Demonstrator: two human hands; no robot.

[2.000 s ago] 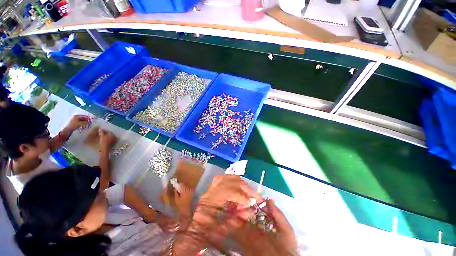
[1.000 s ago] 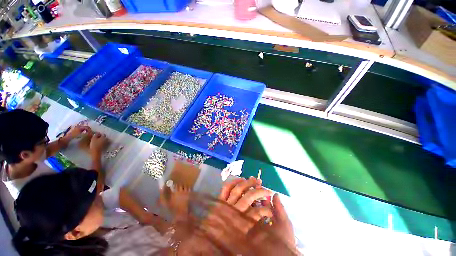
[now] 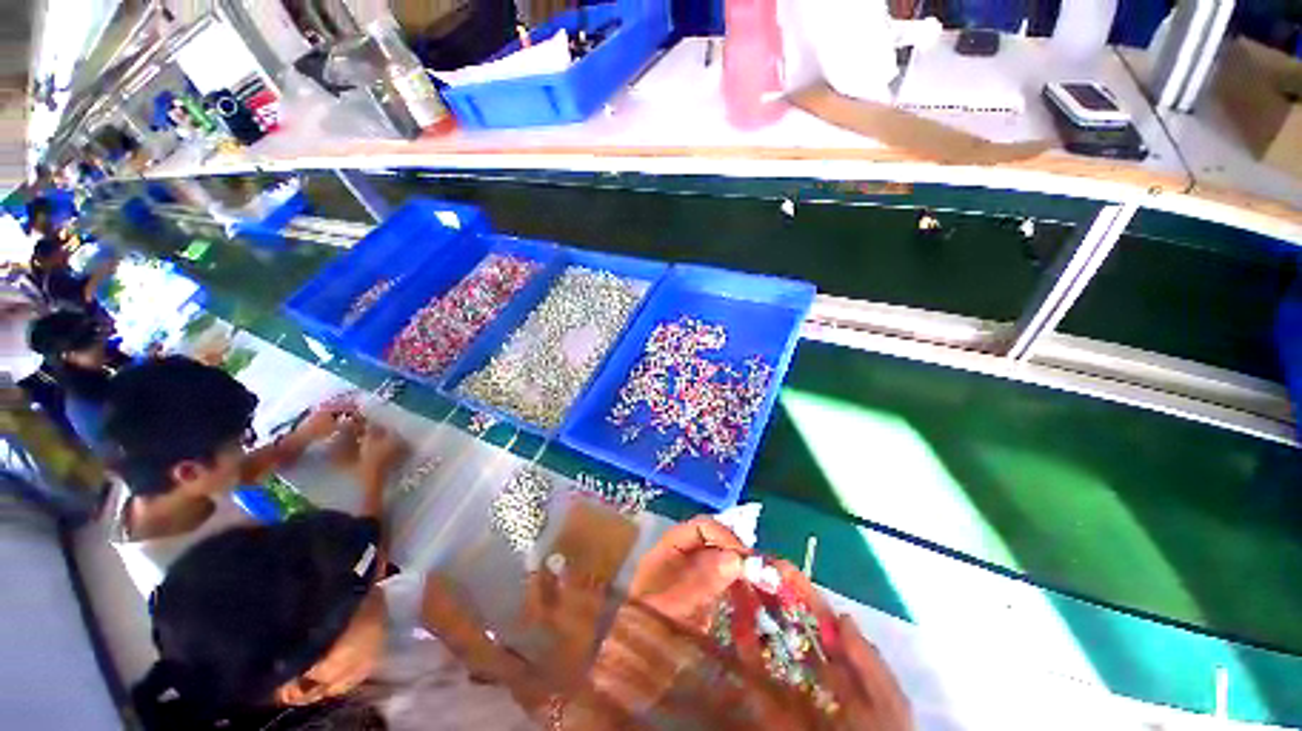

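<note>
Mixed-colour small parts (image 3: 783, 646), with red, white, green and yellowish bits, lie in my cupped right hand (image 3: 857, 671) at the bottom centre. A white piece shows at the top of the heap near the fingertips. My left hand (image 3: 650, 664) is blurred and overlaps the right hand from the left; its fingertips are unclear, and I cannot tell whether it holds a part. Both hands are above the pale bench strip. A blue tray (image 3: 788, 321) with scattered red, white and dark parts stands beyond them on the green belt.
More blue trays (image 3: 454, 229) hold red-white parts (image 3: 460, 317) and pale parts (image 3: 564, 343). A seated person in a dark cap (image 3: 264, 600) works close on the left beside a brown pad (image 3: 597, 540) and a pale heap (image 3: 521, 510). A cluttered shelf (image 3: 628, 143) runs above the belt.
The view has shifted, so trays and people appear lower and further right. My cupped right hand shows more of its parts than one second ago. The left hand remains overlapping and blurred.
</note>
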